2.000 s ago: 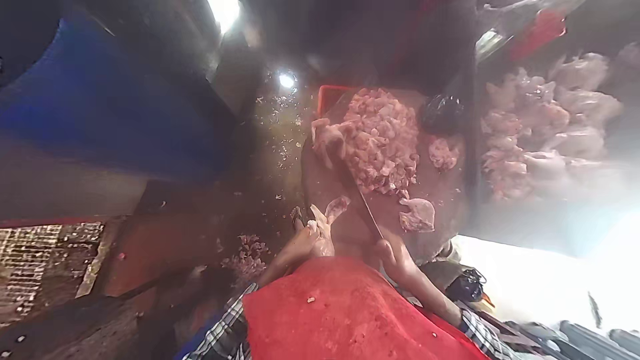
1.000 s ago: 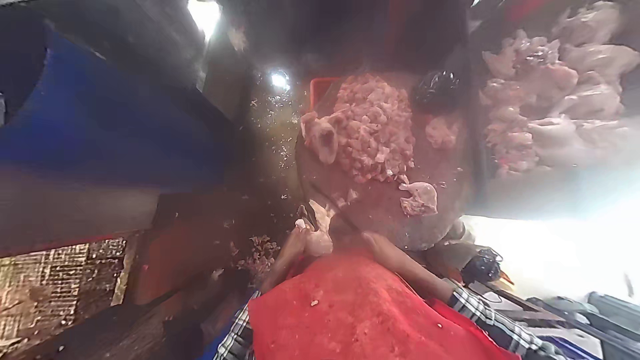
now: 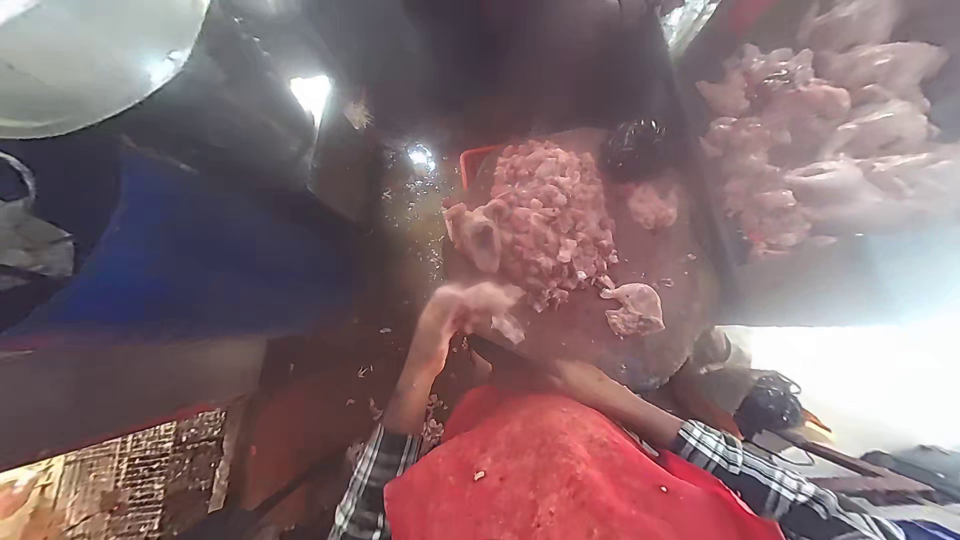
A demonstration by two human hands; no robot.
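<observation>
My left hand (image 3: 478, 304) is blurred over the near left part of the round chopping board (image 3: 675, 285), with a pale piece of raw meat (image 3: 508, 328) at its fingers. My right hand (image 3: 551, 373) lies low at the board's near edge, shut on a knife (image 3: 499, 356) whose dark blade points left, below my left hand. Beyond the hands rises a heap of chopped raw meat (image 3: 555, 217). A larger raw piece (image 3: 476, 234) rests at the heap's left side, and another with skin, seemingly poultry (image 3: 636, 309), lies to the right. A small pile (image 3: 652, 204) sits farther back.
Several whole plucked birds (image 3: 862, 142) lie on a surface at the right. A black plastic bag (image 3: 634, 142) is at the board's back edge, near a red tray's rim (image 3: 469, 166). A blue container or sheet (image 3: 217, 247) stands left. Meat scraps lie below the board's left side.
My left hand has moved from close to the apron out over the board, toward the meat heap. The view has shifted, showing a pale round basin at the upper left.
</observation>
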